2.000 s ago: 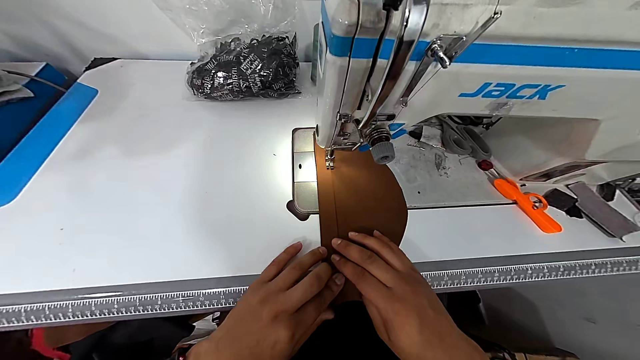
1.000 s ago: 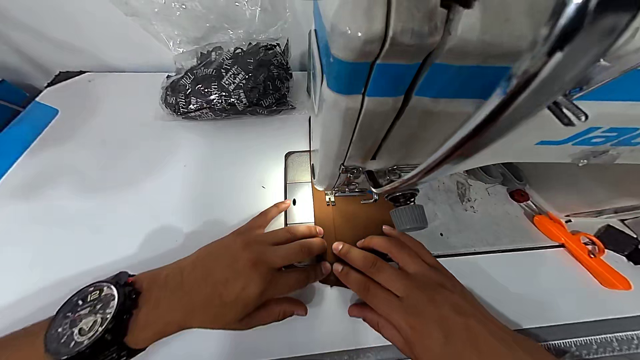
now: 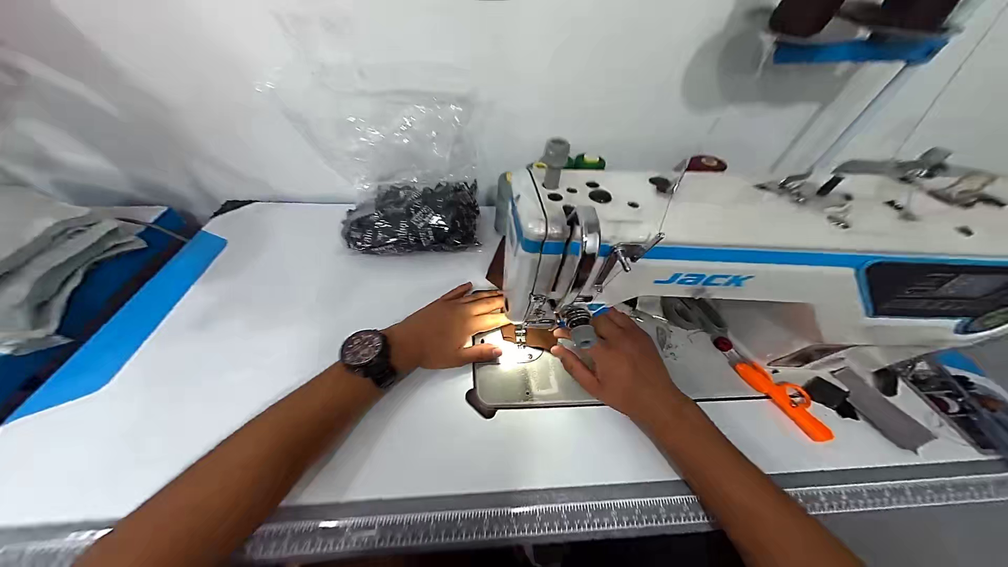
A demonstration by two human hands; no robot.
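A white and blue Jack sewing machine stands over a brown piece of material, most of which is hidden behind the machine head and my hands. The presser foot is over the near part of this piece, in the light of the machine lamp. My left hand lies flat with fingers spread at the left of the foot, its fingertips by the piece. To the right of the foot, my right hand reaches beside the grey knob, fingers apart, fingertips near the piece. The metal needle plate shows between my hands.
Orange-handled snips and grey scraps lie to the right. Behind my left hand is a clear plastic bag of black labels. A ruler strip runs along the table's front edge. Folded cloth is at far left.
Both hands have moved forward, away from the table's front edge, to either side of the presser foot. The brown piece has gone farther back under the machine. The view is now wider.
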